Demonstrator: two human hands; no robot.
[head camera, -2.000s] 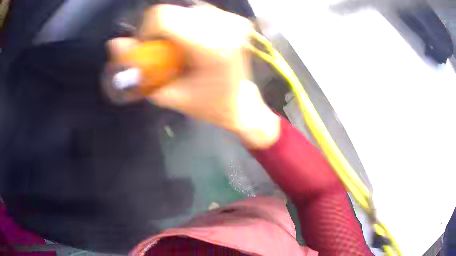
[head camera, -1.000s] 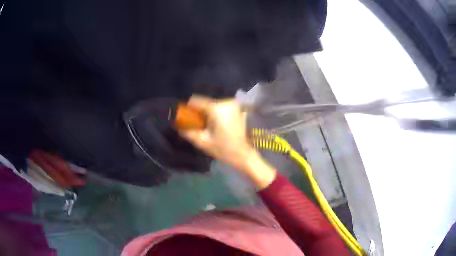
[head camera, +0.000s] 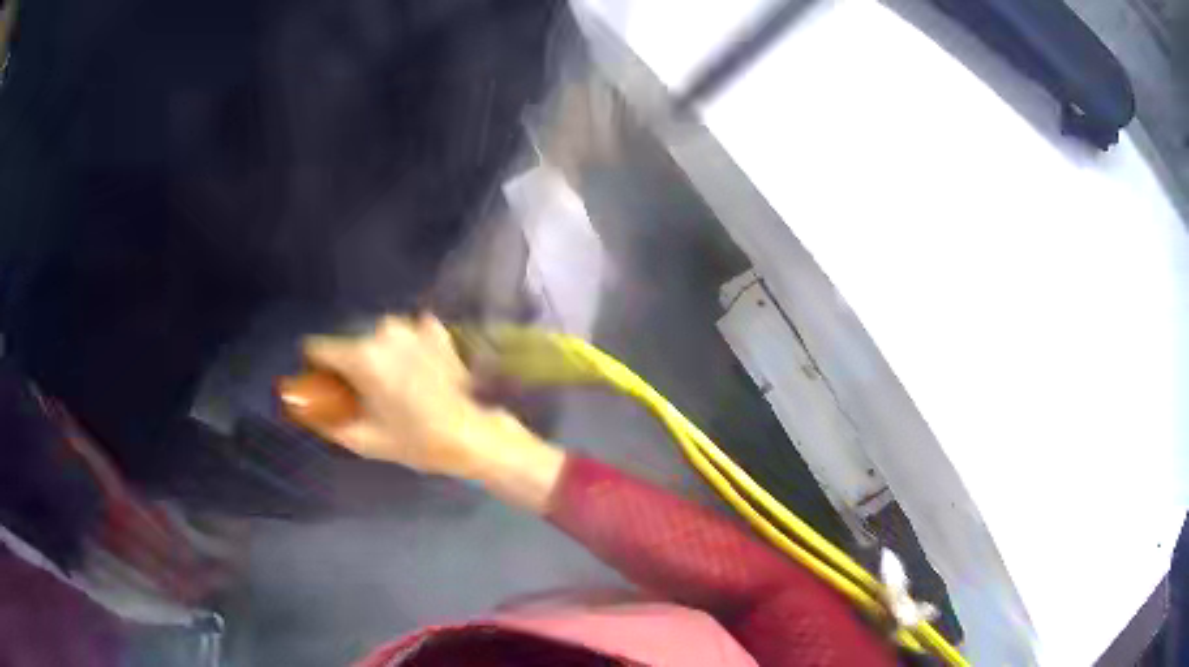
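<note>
A large black garment (head camera: 248, 170) hangs at the left and upper left, blurred, with haze over it. My right hand (head camera: 404, 397) is closed on the orange-brown handle of the steam iron (head camera: 320, 399), low in front of the garment. The iron's body is blurred and hard to tell from the dark cloth. Yellow hoses (head camera: 704, 456) run from behind my hand, past my forearm, to the lower right. My left hand is not in view.
A wide white padded table (head camera: 913, 248) curves along the right, with a long dark padded shape (head camera: 1043, 59) beyond it. A pale metal piece (head camera: 802, 391) shows below the table's edge. White material (head camera: 561, 248) hangs beside the garment. Reddish cloth (head camera: 144, 521) is blurred at the lower left.
My right hand with the iron has moved left and down since one second ago. The garment's lower right part has shifted left, uncovering more of the table. The grey lines crossing the table have moved up.
</note>
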